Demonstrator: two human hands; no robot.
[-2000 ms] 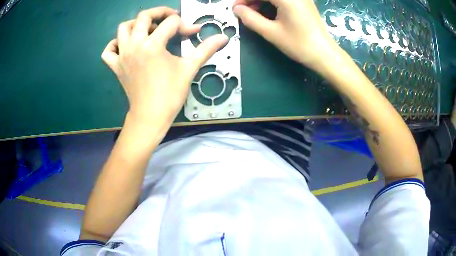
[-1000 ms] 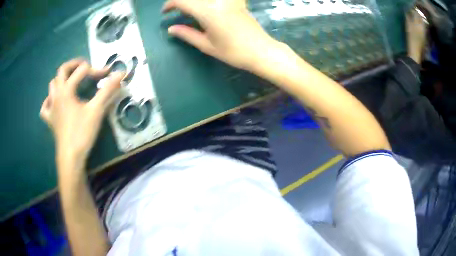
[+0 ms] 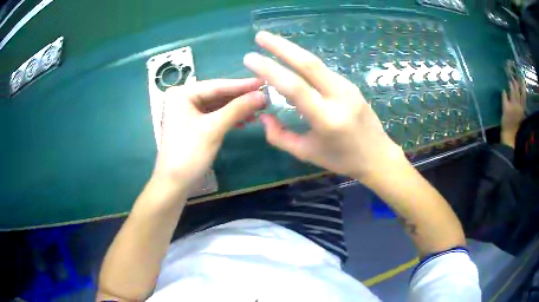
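My left hand [image 3: 204, 118] pinches a small ring part [image 3: 265, 96] between thumb and fingertips, seen edge-on and partly hidden. My right hand [image 3: 331, 121] is beside it with fingers spread around the part; whether it touches the part cannot be told. The silver-white three-hole metal plate [image 3: 155, 106] lies on the green bench under and behind my left hand. Its far round opening shows; the others are hidden by the hand and wrist. The clear blister tray [image 3: 408, 106] with rows of round pockets lies to the right, partly behind my right hand.
The green bench [image 3: 88, 141] has its front edge near my body. A filled plate [image 3: 36, 66] lies at the far left, another plate [image 3: 443, 5] at the far right. Another person's hand [image 3: 513, 106] is at the right edge, by another clear tray.
My left hand has moved right, off the plate's middle opening, and now meets my right hand over the bench. The view has shifted, showing more of the tray and a plate at far left.
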